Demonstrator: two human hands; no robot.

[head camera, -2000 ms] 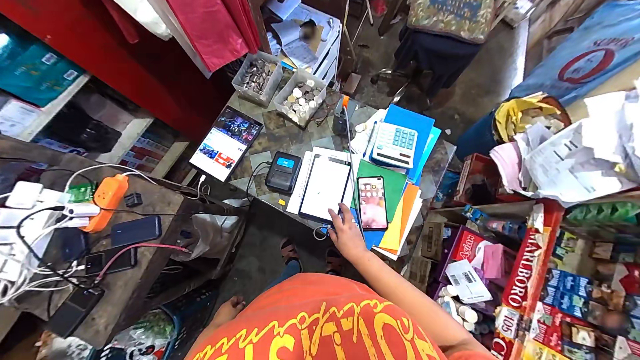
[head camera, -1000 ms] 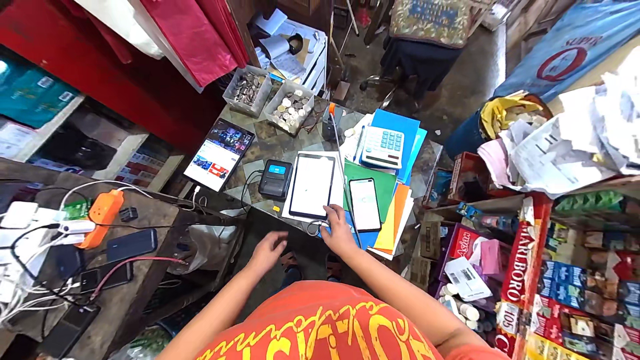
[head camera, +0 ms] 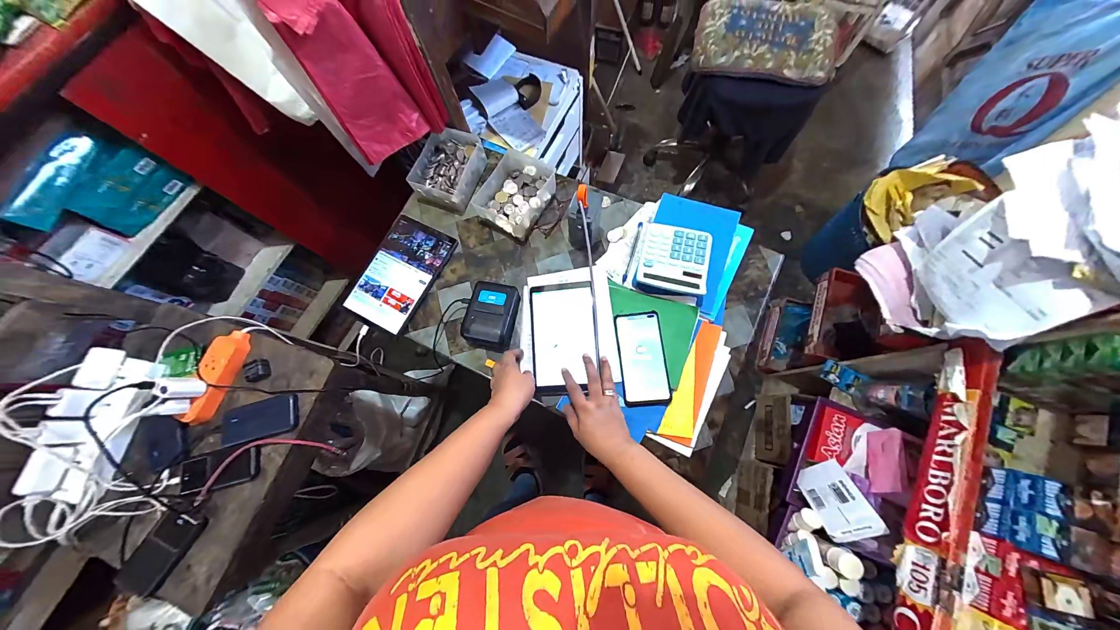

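Note:
A tablet with a white screen (head camera: 562, 328) lies on white papers on the small tiled table. My left hand (head camera: 511, 382) is at its lower left corner; whether it grips the edge is not clear. My right hand (head camera: 598, 407) rests with spread fingers at the tablet's lower right edge, holding nothing. Right of it a smartphone (head camera: 642, 357) with a lit, pale screen lies on a green folder (head camera: 658, 319). A black card terminal or small printer (head camera: 490, 315) stands left of the tablet. A larger tablet (head camera: 401, 276) with a lit screen lies at the table's left.
Two plastic tubs of coins (head camera: 447, 170) (head camera: 514, 194) stand at the table's back. A calculator (head camera: 672, 259) sits on blue folders (head camera: 696, 219). Left are an orange power strip (head camera: 217, 376) and tangled cables on a wooden bench. Stocked shelves and a cigarette carton (head camera: 945, 455) stand right.
My left hand has come up from near my body to the tablet's lower left corner. My right hand has moved slightly, fingers now spread at the tablet's edge. The smartphone's screen went from a picture to white.

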